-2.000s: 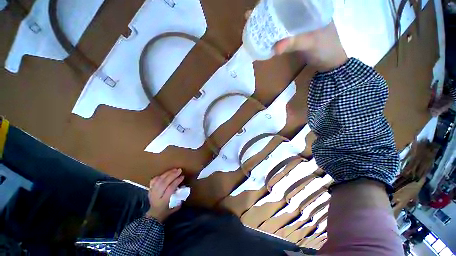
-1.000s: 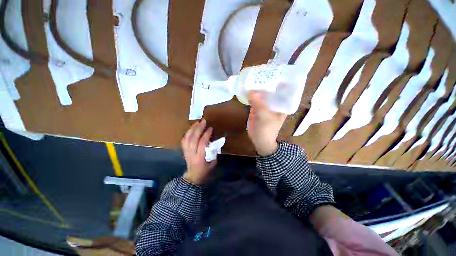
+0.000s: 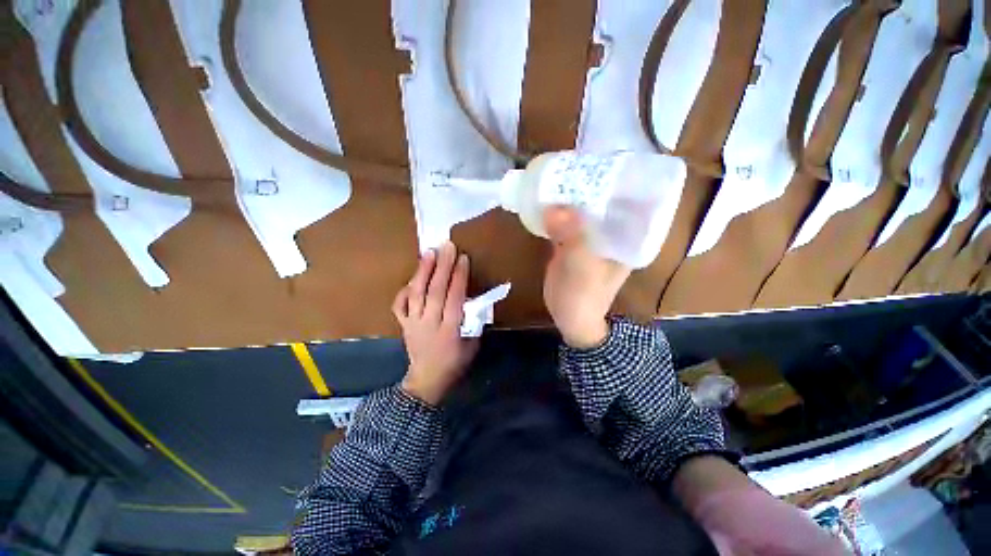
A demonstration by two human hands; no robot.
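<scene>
My right hand is shut on a translucent white glue bottle, tilted on its side. Its pale nozzle points left, over a white bag piece near a small stitched rectangle at the strap end. My left hand lies at the lower tip of that piece, fingertips on it, with a crumpled white tissue held at the thumb side. Brown panels lie under the white pieces. Whether the nozzle tip touches the piece, I cannot tell.
More white pieces with brown arched handles run left and right in an overlapped row. The table's front edge passes just before me. Below are a dark floor with yellow lines, a cardboard box and a white-edged shelf at the lower right.
The view has turned from the row's right part. The bottle came down from the upper right to a white piece. My left hand has moved up onto that piece's tip.
</scene>
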